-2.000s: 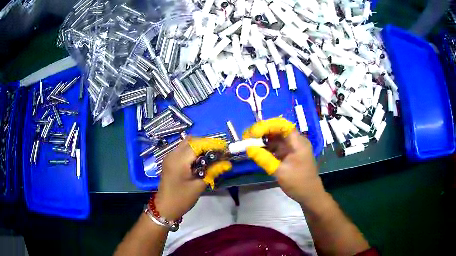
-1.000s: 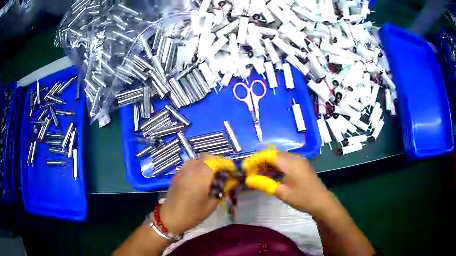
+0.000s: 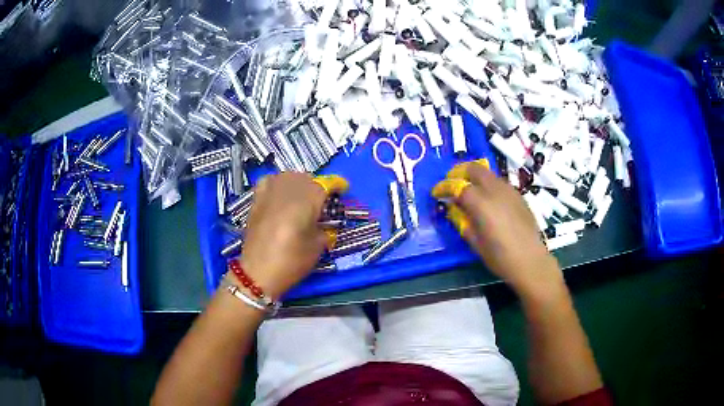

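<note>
My left hand (image 3: 290,222), with yellow finger cots, is low over the left half of the blue work tray (image 3: 357,273). Its fingers are around a bunch of filled tubes (image 3: 337,209) with dark and reddish ends; bare silver tubes (image 3: 359,238) lie just beside it. My right hand (image 3: 496,218) is at the tray's right side, fingers bent down. A small dark round end shows at its fingertips; what it belongs to is hidden. Scissors (image 3: 403,170) with pinkish handles lie between my hands. One silver tube lies left of the blades, another slants below them.
A large heap of white cores (image 3: 476,59) covers the back and right. A clear bag (image 3: 171,95) of silver tubes lies at the upper left. A blue left tray (image 3: 91,305) holds scattered tubes. Another blue tray (image 3: 679,158) stands at the right edge.
My hands have moved apart and forward from the tray's front edge, left hand over the tubes, right hand to the tray's right side. Tubes near the scissors lie differently.
</note>
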